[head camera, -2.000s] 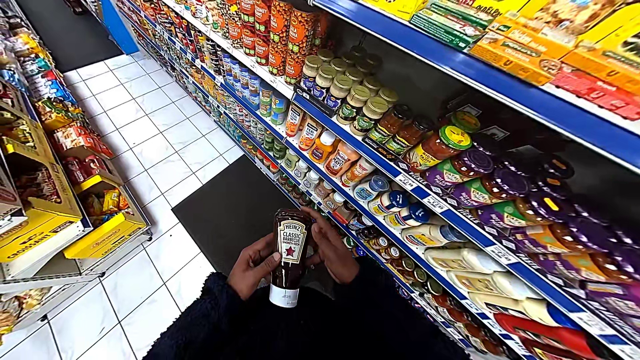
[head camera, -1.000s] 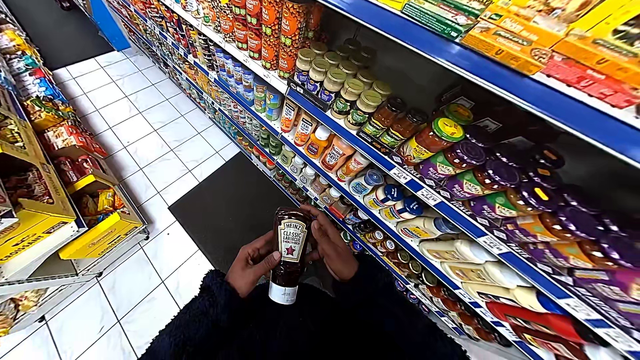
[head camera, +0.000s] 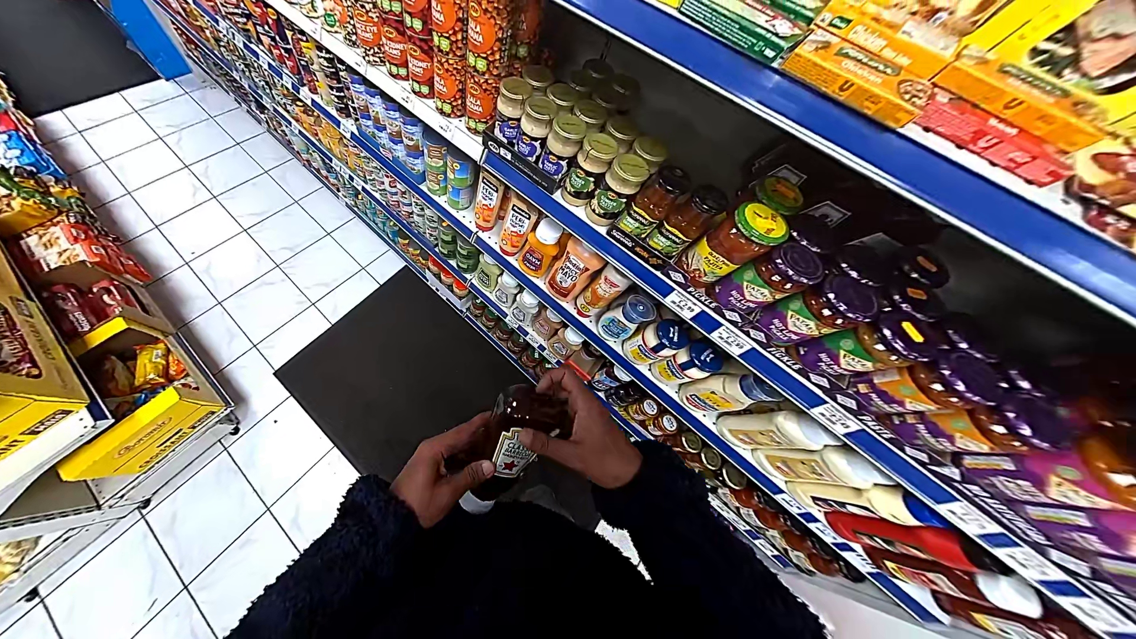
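Note:
A dark Heinz barbecue sauce bottle is held between both hands, tilted, with its white cap pointing down toward my body. My left hand grips its left side, the thumb lying on the bottle's lower part. On the right side, my right hand holds the upper part, its thumb across the front label and its fingers near the bottle's base. Part of the label is covered by that thumb. Both wrists come out of dark fleecy sleeves.
Shelves with blue price rails run along the right, bearing jars, squeeze bottles and boxed mixes. At left stands a snack display with yellow cartons. A dark mat lies on the white tiled floor.
The bottle has tipped and turned, so its label faces more to the side. My right hand has moved over it, its thumb now across the label. The left hand still holds it.

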